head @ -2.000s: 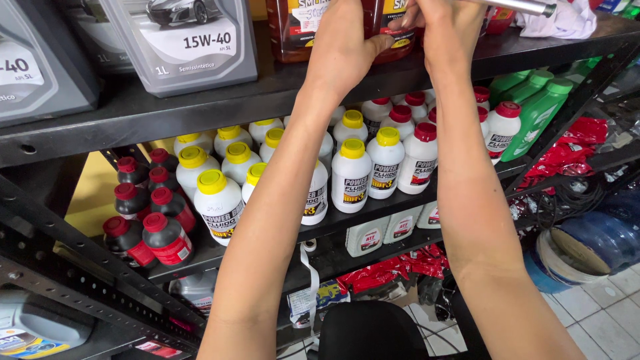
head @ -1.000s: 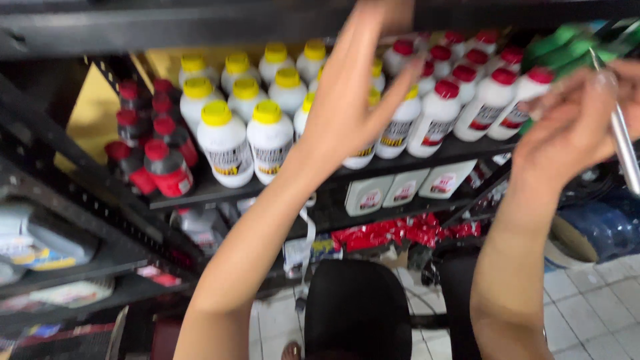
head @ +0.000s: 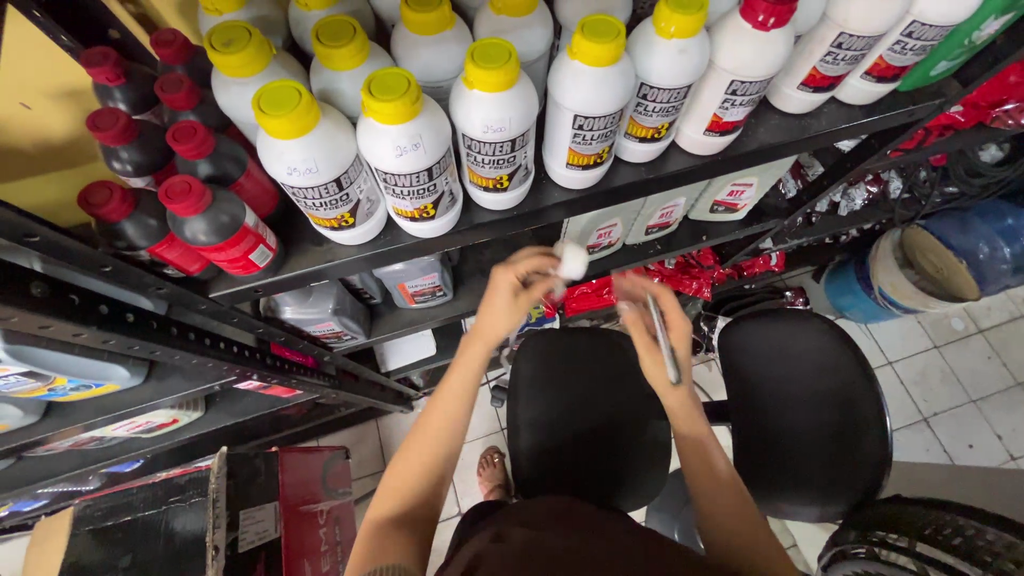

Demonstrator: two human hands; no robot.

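My left hand (head: pixel 520 288) pinches a small white roll (head: pixel 571 261), which looks like tape but is blurred. Beside it on the right, my right hand (head: pixel 656 328) holds a slim silver pen (head: pixel 664 340) along the palm, its fingers blurred. Both hands are in front of the shelf, below the row of white brake fluid bottles. A yellow-capped bottle (head: pixel 410 164) and others near it bear handwritten marks. Red-capped white bottles (head: pixel 740 76) stand to the right, and dark bottles with red caps (head: pixel 220 228) to the left.
Two black chair seats (head: pixel 588 416) are below my hands. Light ATF bottles (head: pixel 660 212) and red packets (head: pixel 688 272) occupy lower shelves. A black and red cardboard box (head: pixel 312 504) is at lower left, a bucket (head: pixel 912 264) at right. My foot (head: pixel 493 474) shows on the tiled floor.
My hands have come down from the upper shelf and closer together, below the brake fluid bottles. The white roll now shows in my left hand. The view has tilted down.
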